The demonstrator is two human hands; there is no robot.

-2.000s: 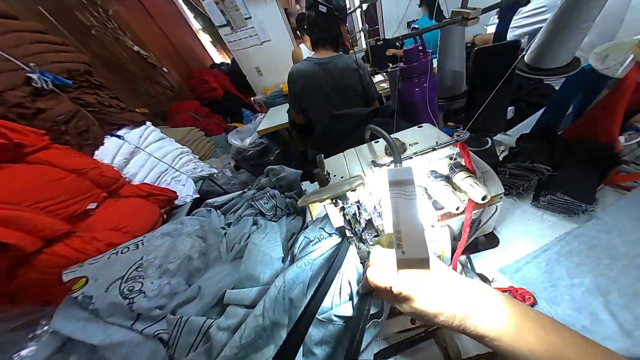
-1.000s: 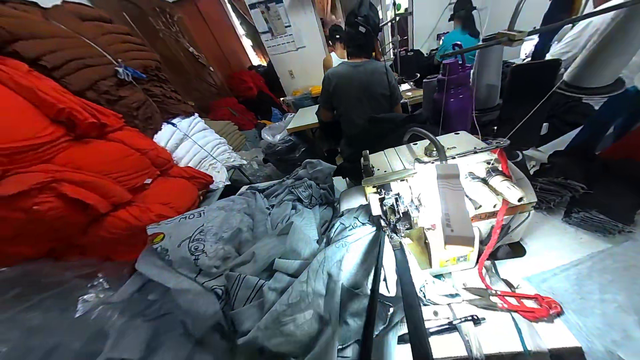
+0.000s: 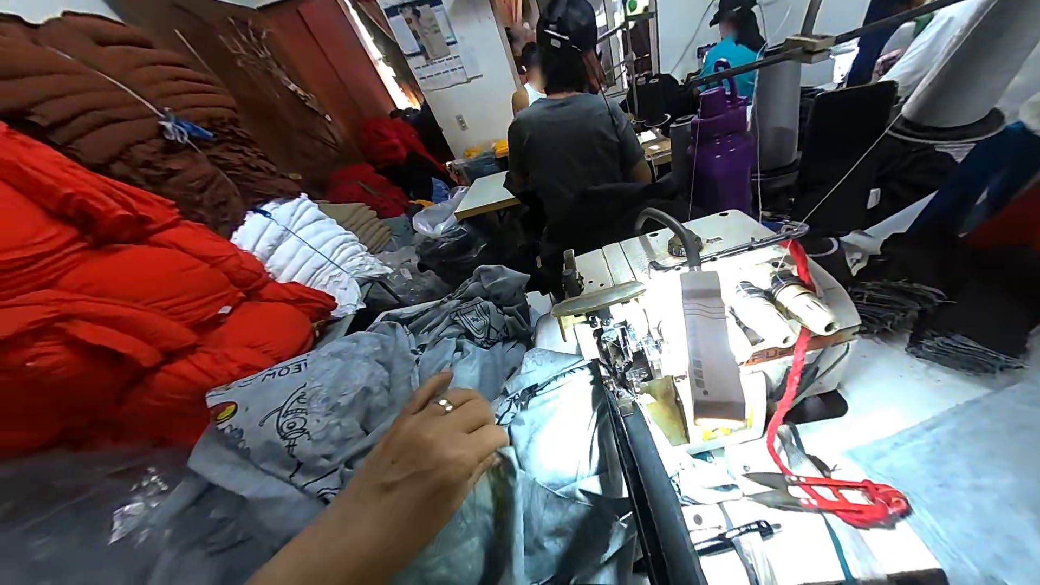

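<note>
My left hand [image 3: 431,455], with a ring on one finger, lies on a crumpled grey printed fabric [image 3: 349,390], fingers bent at a fold near the sewing machine's needle area. Whether it pinches the cloth is hard to tell. Under a bright lamp stands the industrial sewing machine [image 3: 731,244], the fabric's edge close to its metal foot parts. A black strap [image 3: 650,496] runs from there toward the bottom edge. Thread snips with red-wrapped handles [image 3: 845,496] lie on the machine table, tied to a red cord [image 3: 792,390]. My right hand is out of view.
Red padded garments [image 3: 122,325] are heaped at the left, brown ones [image 3: 106,97] behind them and a white bundle [image 3: 309,244] beside. A person [image 3: 569,154] sits ahead, back turned. A purple bottle [image 3: 721,150] stands behind the machine. Light blue fabric [image 3: 967,471] lies at right.
My right hand, at the machine two seconds ago, has left the view. My left hand has come into view over the grey fabric. The view has swung right since the oldest frame.
</note>
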